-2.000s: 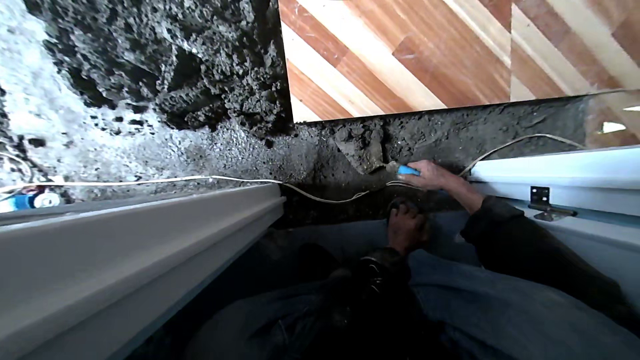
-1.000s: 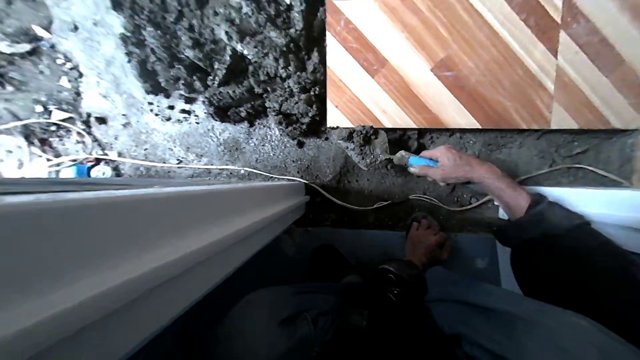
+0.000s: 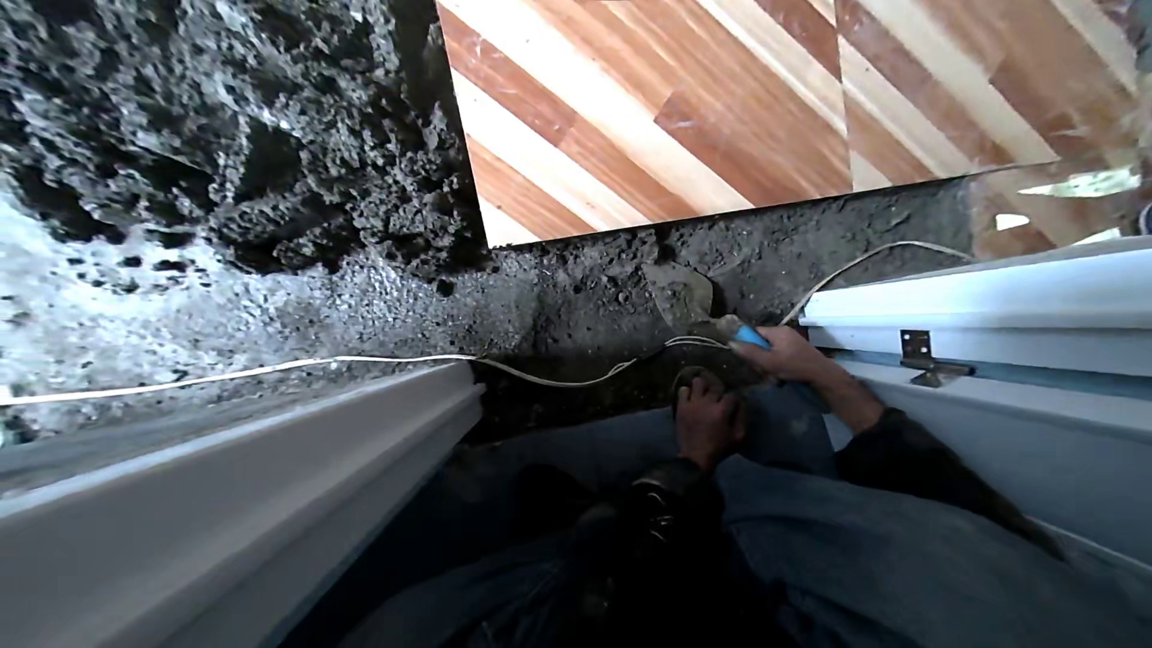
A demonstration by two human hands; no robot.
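My right hand (image 3: 785, 355) grips the blue handle of a trowel (image 3: 681, 295), whose mortar-coated blade lies on the grey mortar strip (image 3: 585, 292) below the edge of the wood-patterned floor tiles (image 3: 648, 117). Just left of and below it, my left hand (image 3: 709, 418) has its fingers curled over a dark rounded thing (image 3: 691, 376) that I cannot make out. A thin pale cord (image 3: 531, 375) runs across the doorway close to both hands and passes beside the trowel handle.
Rough wet mortar (image 3: 297, 153) is heaped at the upper left. A white door frame part (image 3: 270, 450) stands on the left, another (image 3: 981, 315) on the right with a metal hinge (image 3: 931, 360). A tile with broken-looking pale patches (image 3: 1035, 211) lies at the far right.
The trowel remains in my right hand at the mortar strip, and my left hand stays low beside it. The view has shifted back and forth.
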